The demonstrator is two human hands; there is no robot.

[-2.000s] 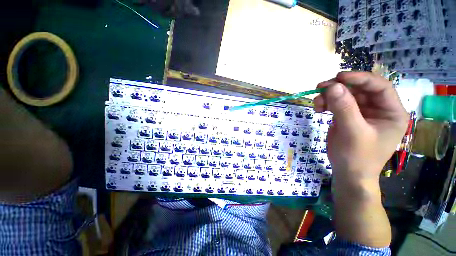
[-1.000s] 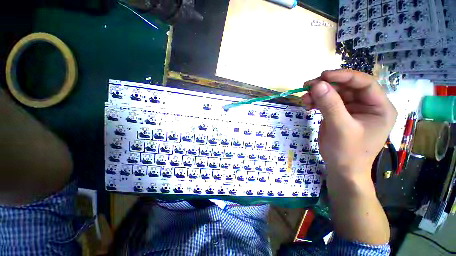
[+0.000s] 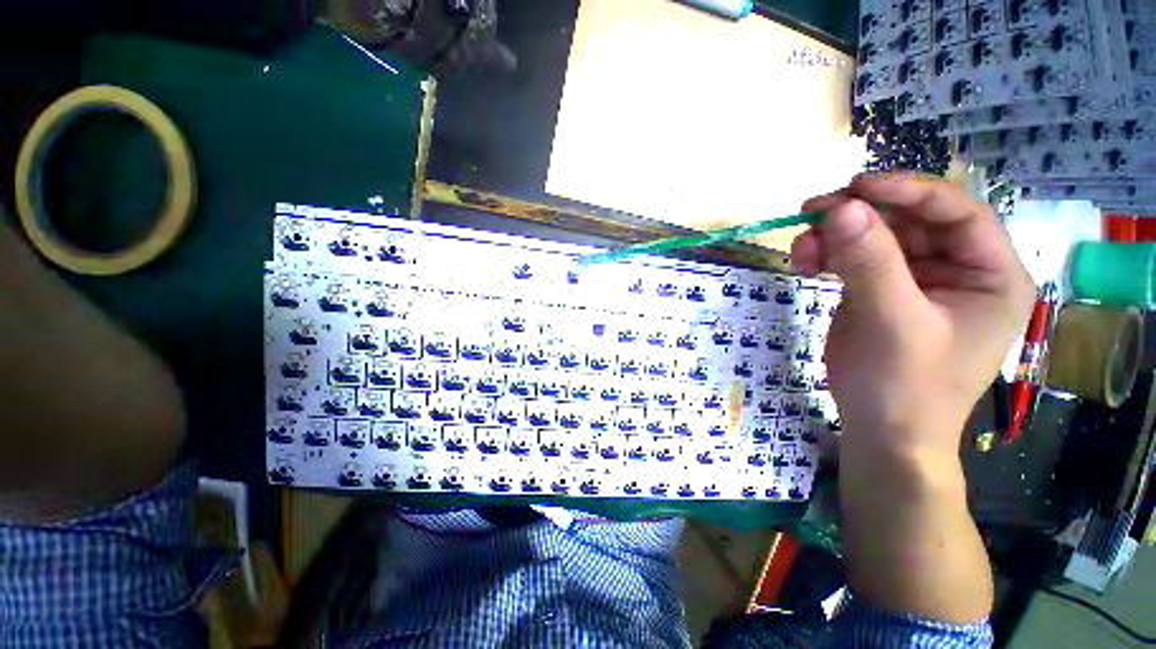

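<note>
A long white keyboard circuit board (image 3: 507,393) with rows of black switch footprints lies in front of me on the dark green mat. My right hand (image 3: 919,285) is over the board's right end and pinches a thin green stick (image 3: 710,237) between thumb and forefinger. The stick slants down to the left, and its pale tip is at a small dark chip (image 3: 573,275) on the board's upper strip. I cannot tell if the tip touches it. My left forearm is at the left edge, large and blurred; my left hand does not show.
A tan tape roll (image 3: 107,180) lies at left. Behind the board are a brownish-edged dark panel and a pale sheet (image 3: 697,114). Stacked white boards (image 3: 989,57), a green spool (image 3: 1113,274), a brown roll (image 3: 1093,355) and a red pen (image 3: 1029,368) are at right. A dark object is at top left.
My right hand and the green stick moved left, then back right, with the tip returning to the small chip. The dark object at the top has come further into view.
</note>
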